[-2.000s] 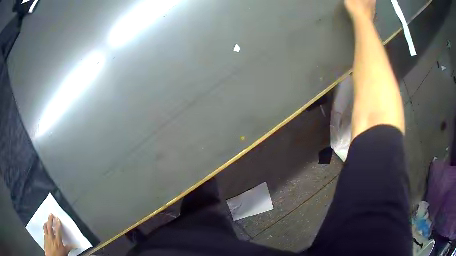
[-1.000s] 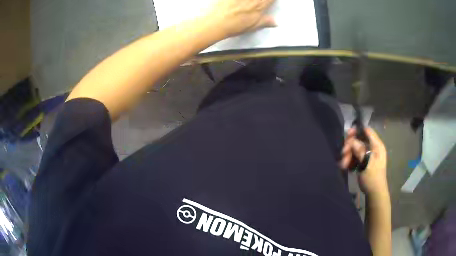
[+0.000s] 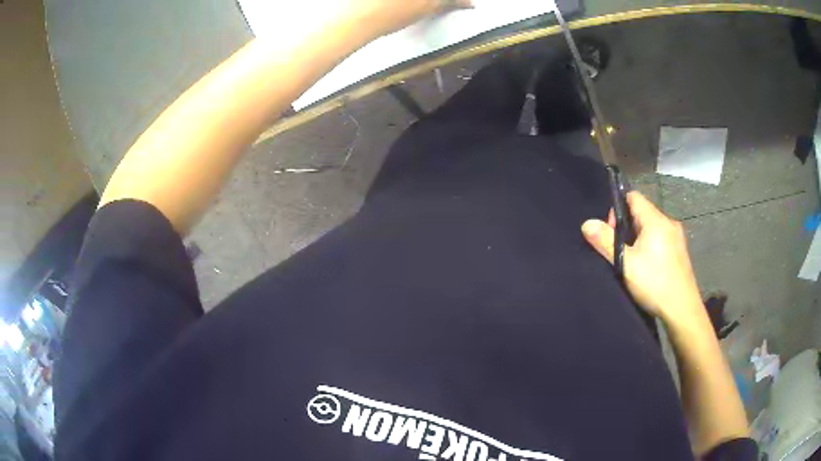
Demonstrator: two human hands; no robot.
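My right hand (image 3: pixel 650 252) holds the black handles of the tailor's shears (image 3: pixel 596 117), in front of the table's edge. The long blades point up and away, their tips at the corner of the white paper pattern piece (image 3: pixel 396 49). I cannot tell whether the blades are apart. The paper lies at the table's near edge at the top of the picture, with a little dark fabric (image 3: pixel 569 9) showing at its right end. My left hand (image 3: pixel 437 4) is over the paper, mostly cut off by the top edge.
The grey table (image 3: pixel 117 81) has a curved-looking yellowish wooden edge (image 3: pixel 684 11). On the grey floor lie a white paper offcut (image 3: pixel 693 153), dark scraps and thin debris. Crumpled pale and blue items show at the lower left and lower right.
The view has swung from the wide table to my body. My right hand has raised the shears so their tips reach the paper's corner. My left hand has moved towards the top edge.
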